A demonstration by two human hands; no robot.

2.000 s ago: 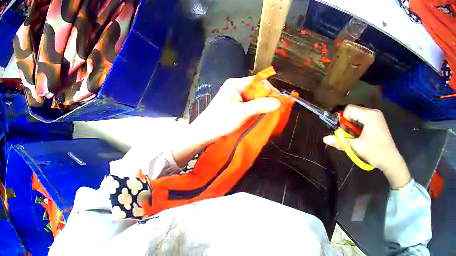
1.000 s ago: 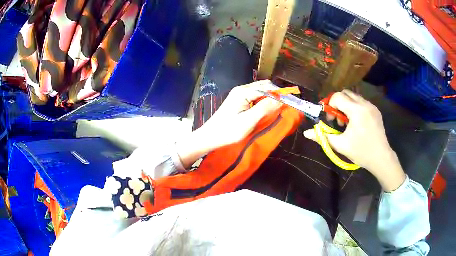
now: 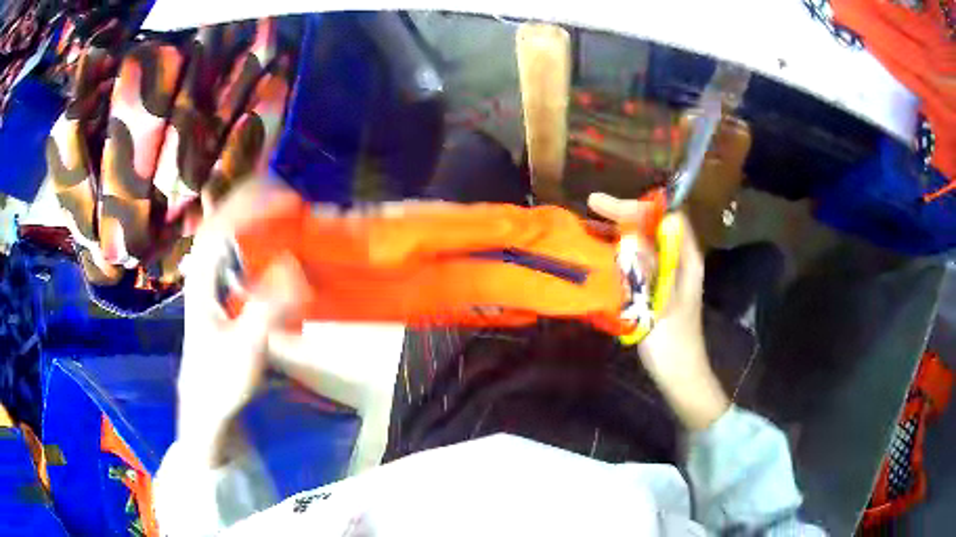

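The orange workpiece (image 3: 451, 262) is stretched level between my two hands above the lap, with a dark strip (image 3: 545, 264) along its right half. My left hand (image 3: 246, 283), motion-blurred, grips its left end. My right hand (image 3: 671, 299) holds its right end, where a patterned navy-white panel (image 3: 633, 278) shows, and also holds the scissors (image 3: 667, 246). The yellow and red-orange handles are in the hand and the blurred blades point up and away from the cloth.
A blue bin with camouflage pieces (image 3: 136, 147) stands at the upper left. A white table edge (image 3: 419, 19) crosses the top, with orange pieces (image 3: 902, 52) at its right. Wooden bars (image 3: 543, 105) and orange scraps are beneath it. A grey bin (image 3: 839, 367) is at right.
The workpiece has been lifted off the lap and turned level. My left hand has moved left to its other end. The scissors have swung upward, away from the cloth, and my right hand now holds the piece too.
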